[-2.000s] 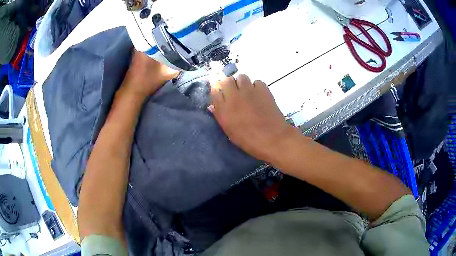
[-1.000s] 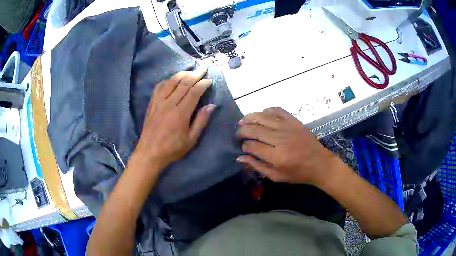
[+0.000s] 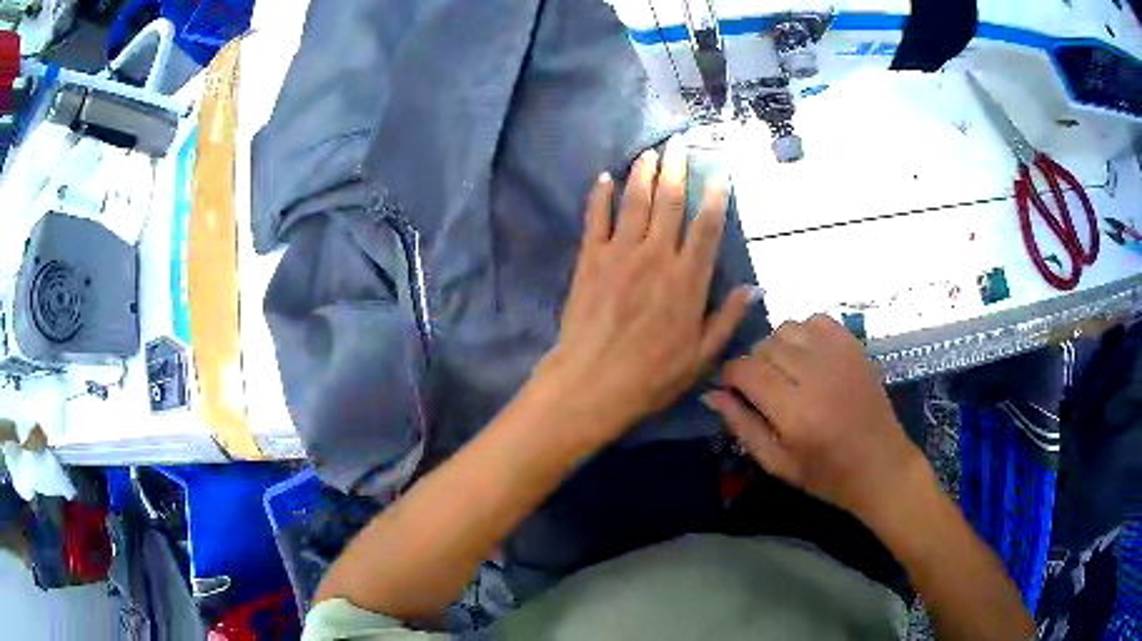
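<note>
The large dark grey garment body (image 3: 463, 163) lies over the left of the white machine table, its right edge near the needle area. A narrow white line shows along a fold at its lower left. My left hand (image 3: 645, 276) lies flat on the cloth, fingers spread, fingertips just below the presser foot (image 3: 716, 110). My right hand (image 3: 814, 401) is curled at the cloth's lower right edge, closed on it; the exact pinch is partly hidden by its fingers. The sewing machine head (image 3: 864, 69) is white with a blue stripe.
Red-handled scissors (image 3: 1056, 219) lie at the table's right, with small snips (image 3: 1123, 233) at the picture's rim. A neighbouring machine with a round vented cover (image 3: 59, 298) stands left, past brown tape (image 3: 218, 251). Blue baskets (image 3: 1002, 488) are below the table. A black strap (image 3: 936, 31) hangs over the machine.
The view has turned left, so the table and garment appear further right. My left hand has come from beside the needle to lie flat on the cloth. My right hand has drawn back to the cloth's edge and curled.
</note>
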